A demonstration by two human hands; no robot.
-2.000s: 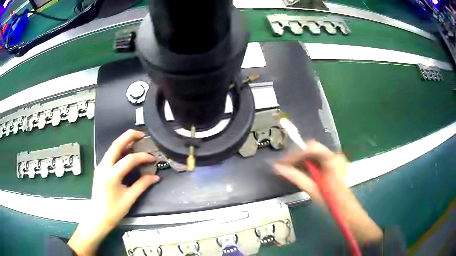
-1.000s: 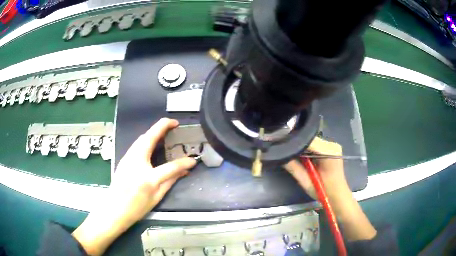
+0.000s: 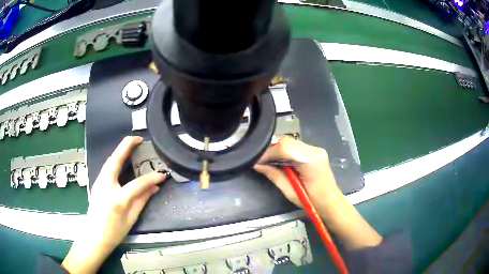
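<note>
A silver-grey workpiece strip (image 3: pixel 146 158) lies crosswise on the dark microscope base plate (image 3: pixel 182 211); the ring light (image 3: pixel 158 128) hides its middle. My left hand (image 3: pixel 115 198) holds its left end between thumb and fingers. My right hand (image 3: pixel 305 168) holds a red-handled brush (image 3: pixel 316 219) at the strip's right part, beside the ring light. The brush tip is mostly hidden by my fingers and the ring. A thin dark rod (image 3: pixel 281 162) lies crosswise in the same hand.
The black lens tube (image 3: pixel 214 64) stands over the plate, with a silver knob (image 3: pixel 134 93) at upper left. More strips lie on the green surface at left (image 3: pixel 48 168), at far left and behind. A larger-looking strip (image 3: pixel 214 251) lies at the near edge. Black cables (image 3: pixel 40 27) lie upper left.
The camera view has swung, so the microscope sits further left than one second ago. The brush tip, visible beyond the strip two seconds ago, is now closer to the ring light.
</note>
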